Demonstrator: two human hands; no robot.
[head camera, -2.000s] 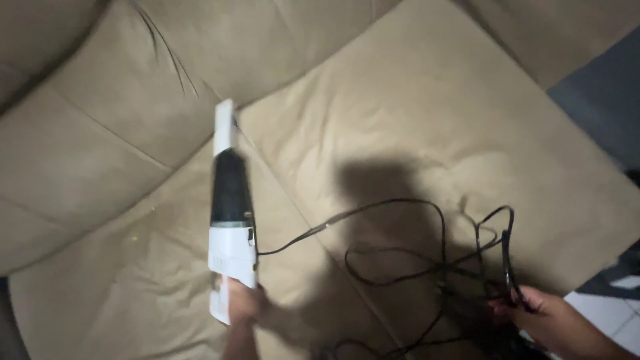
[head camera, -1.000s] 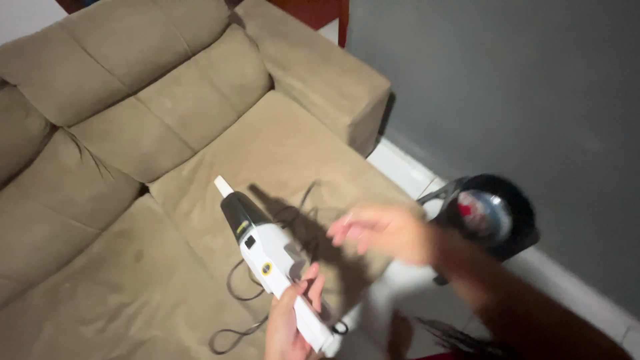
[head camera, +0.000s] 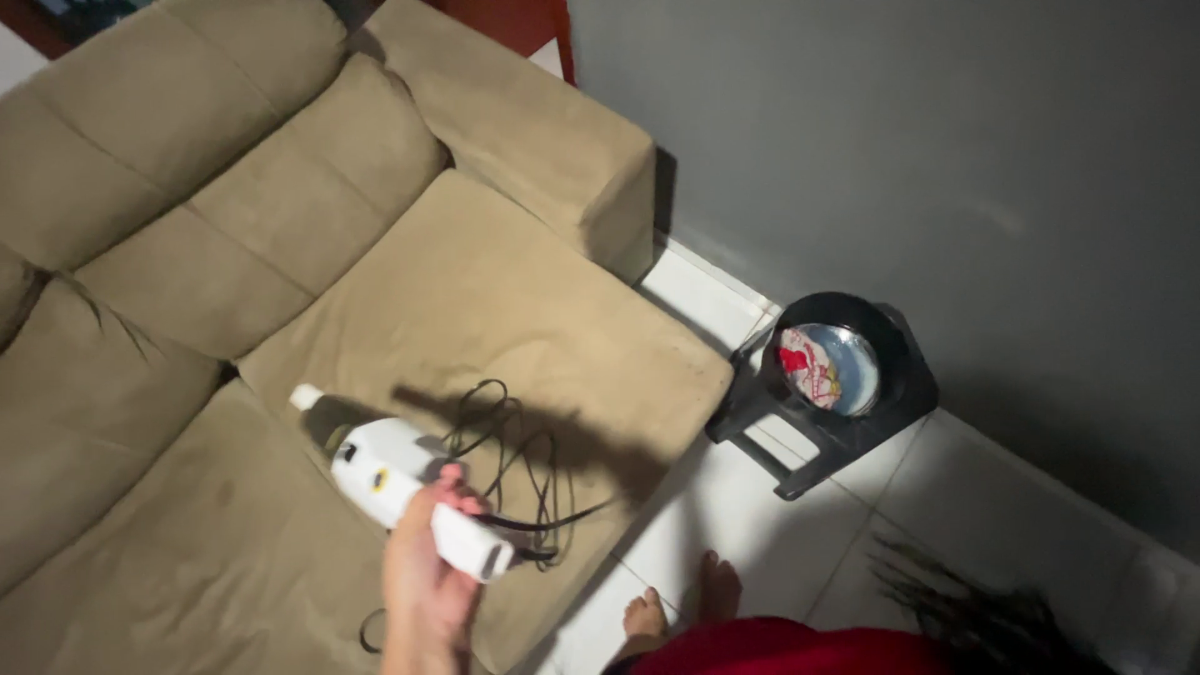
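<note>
My left hand (head camera: 436, 553) is closed around the handle of a white and black handheld vacuum cleaner (head camera: 384, 469), held over the sofa seat. Its narrow white nozzle points to the upper left. A thin black power cord (head camera: 502, 441) lies in loose loops on the beige sofa seat cushion (head camera: 506, 291), to the right of the vacuum, and one more loop shows left of my wrist. My right hand is out of the frame.
The sofa armrest (head camera: 525, 112) stands by a grey wall (head camera: 881, 150). On the white tiled floor (head camera: 797, 544), a black stool (head camera: 797, 478) bears a black round container (head camera: 844, 305) with a metal bowl (head camera: 853, 366) and a red and white packet. Bare feet are below.
The view has swung right to the armrest, wall and stool. My right hand, holding the cord two seconds ago and empty over the seat one second ago, has left the view.
</note>
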